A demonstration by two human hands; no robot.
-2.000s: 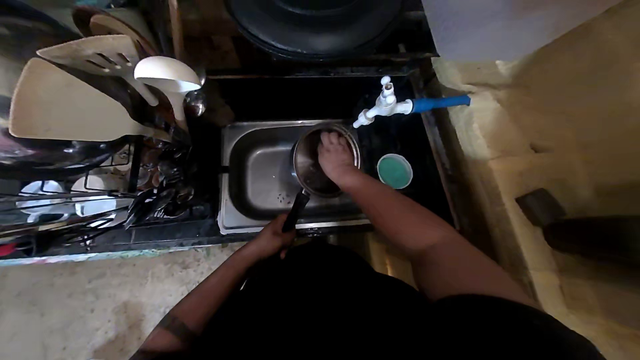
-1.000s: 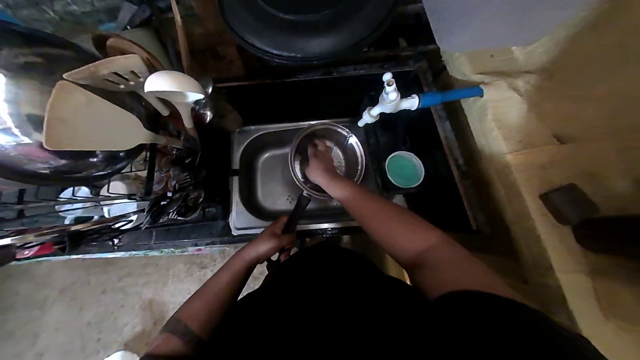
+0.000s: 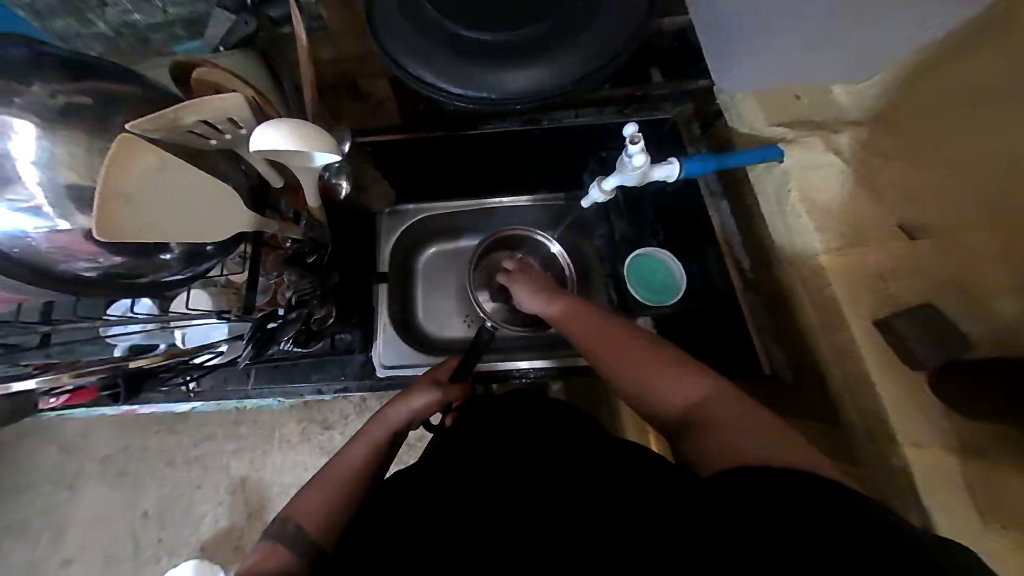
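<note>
A metal saucepan (image 3: 522,240) with a black handle rests in or just over the right part of a stainless steel sink (image 3: 436,280). My left hand (image 3: 436,394) is closed around the handle near the sink's front edge. Inside the pan is my right hand (image 3: 528,284), its fingers bent against the inner surface; whether they hold a scrubber cannot be seen. A white plastic tap (image 3: 632,168) on a blue pipe (image 3: 730,160) points toward the pan, and a thin stream seems to come from it. Right of the sink stands a white-rimmed tub (image 3: 655,277) with green contents.
At the left, a spatula (image 3: 164,196), a slotted turner (image 3: 200,120) and a ladle (image 3: 294,142) stand by a dish rack (image 3: 160,320) holding mugs and cutlery. A large shiny metal vessel (image 3: 64,184) is behind the rack. A black round pan or lid (image 3: 512,40) lies beyond the sink.
My right hand has shifted about inside the pan, its fingers in a different spot than before. The left hand has kept its hold on the handle.
</note>
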